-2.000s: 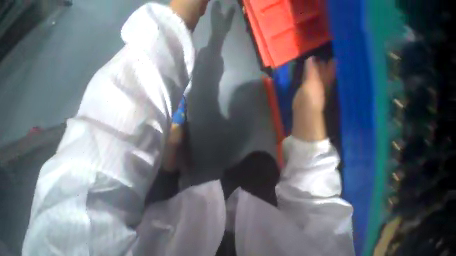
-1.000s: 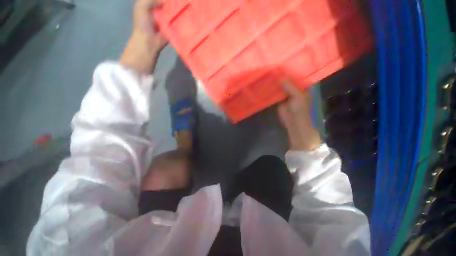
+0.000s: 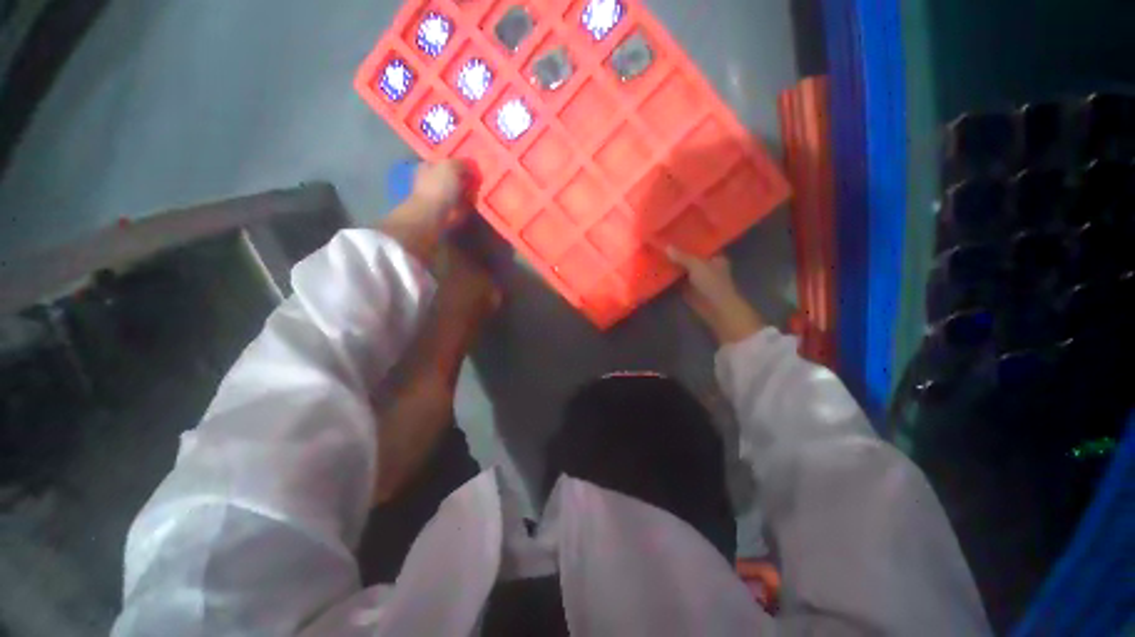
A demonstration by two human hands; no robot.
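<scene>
A red-orange compartment tray (image 3: 597,156) is held tilted in front of me. Its far-left pockets hold several small square units with lit white-violet screens (image 3: 473,80) and a few with dark or grey faces (image 3: 551,67). The pockets nearer my right hand hold nothing. My left hand (image 3: 438,199) grips the tray's left edge. My right hand (image 3: 707,289) holds its near right edge, with fingers partly hidden. The tray's far end is cut off by the top of the picture.
Stacked red-orange trays (image 3: 809,212) stand right of the held tray, beside the long blue rack edge (image 3: 875,212). A dark rack (image 3: 996,268) with rows of units and a small green light is at right. A grey-dark structure (image 3: 137,361) is at left. Grey floor (image 3: 237,100) lies beyond.
The tray in my hands first showed its ribbed underside or an empty face; now its pocket side with lit units shows. Both hands hold it. The view has shifted, showing stacked trays at right.
</scene>
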